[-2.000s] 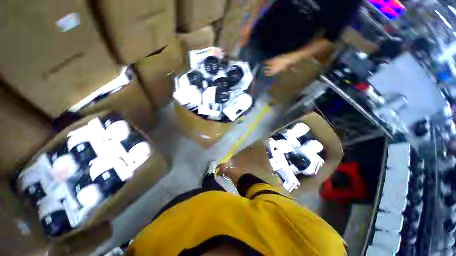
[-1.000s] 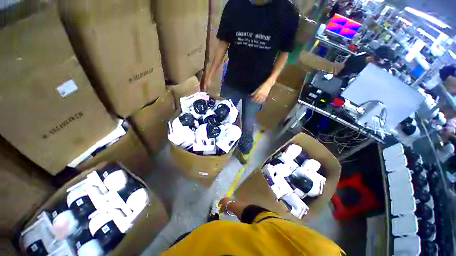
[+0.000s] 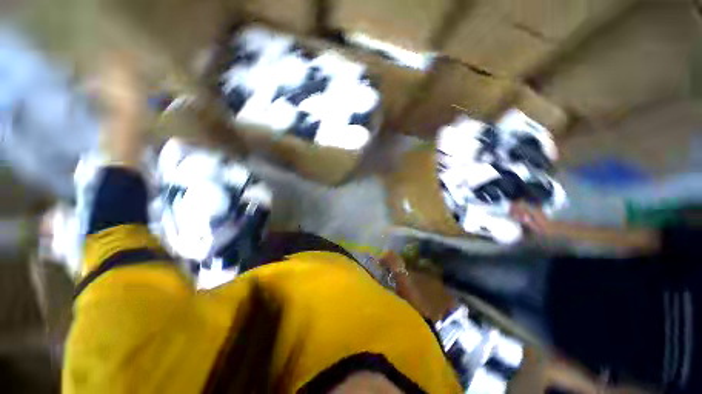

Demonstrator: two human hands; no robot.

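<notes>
The view is strongly blurred. My left hand point(image 3: 119, 88) is raised at the upper left, beyond a dark cuff and yellow sleeve; its fingers and any hold are unclear. My right hand point(image 3: 394, 269) is low, beside the carton with white-and-black camera units point(image 3: 481, 350) at the lower right; its grip is unclear. More camera units point(image 3: 204, 200) are heaped just right of my left forearm. An open carton point(image 3: 308, 158) heaped with units stands ahead. Another open carton point(image 3: 416, 188) with heaped units stands right of it.
A person in dark clothes point(image 3: 608, 308) is at the right, with a hand point(image 3: 531, 219) at the right carton's heap. Tall brown cartons point(image 3: 600, 46) line the top. Grey floor point(image 3: 346, 204) shows between the cartons. A pale blurred shape point(image 3: 38, 108) is at the far left.
The view has swung left, so the cartons and the other person appear further right. My left arm has come into view, stretched out. The other person's hand now reaches to the heap.
</notes>
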